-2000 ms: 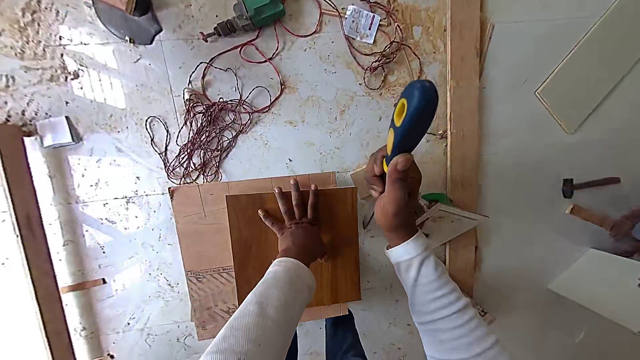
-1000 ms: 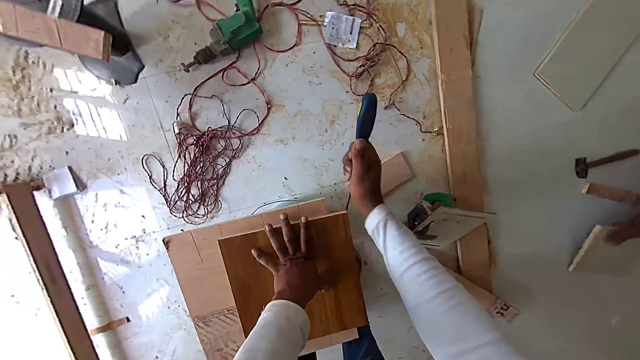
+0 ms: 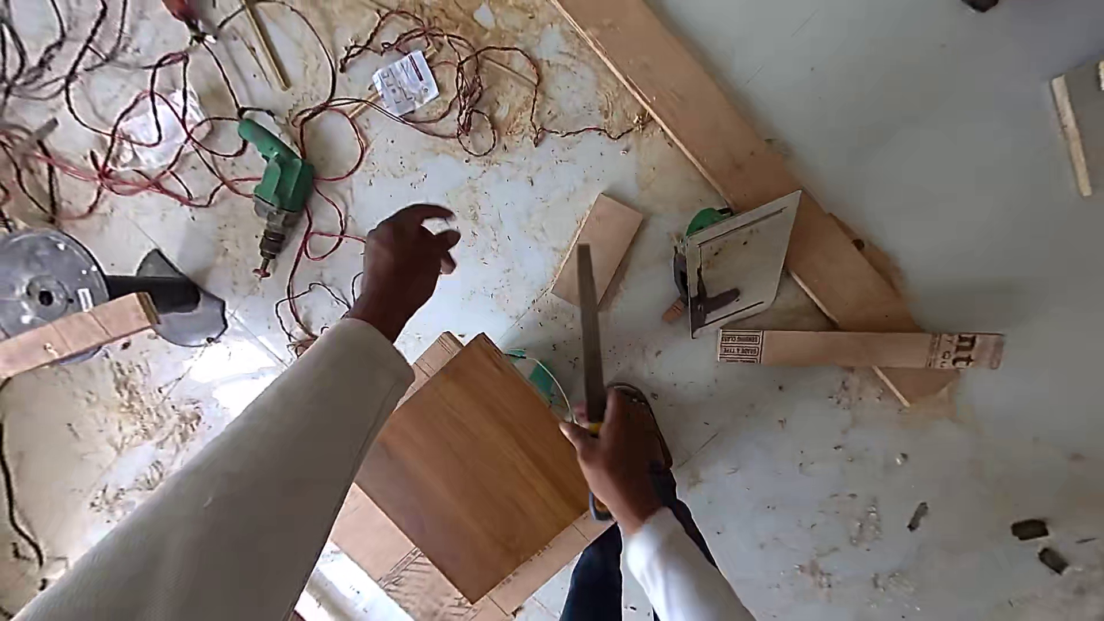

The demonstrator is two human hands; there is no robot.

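Observation:
My right hand (image 3: 617, 461) grips the blue and yellow handle of a long, narrow metal tool, apparently a flat file (image 3: 590, 336). Its blade points away from me, beside the right corner of a brown wood-grain board (image 3: 483, 466). Raised above the floor, beyond the board's upper left side, my left hand (image 3: 407, 263) holds nothing, its fingers bent and apart. The board lies on paler plywood pieces (image 3: 371, 530). A green object (image 3: 542, 379) shows partly behind the board's upper right edge.
A green power drill (image 3: 285, 177) lies among tangled red and black cords (image 3: 185, 185). A long wooden plank (image 3: 733, 121) crosses the floor at right. Near it are a tool with a metal base plate (image 3: 746, 259), a printed wood strip (image 3: 845, 348) and a small wood block (image 3: 601, 246).
My left hand has lifted off the brown board and moved forward. The tool in my right hand now has its blade pointing away from me. The view has turned strongly.

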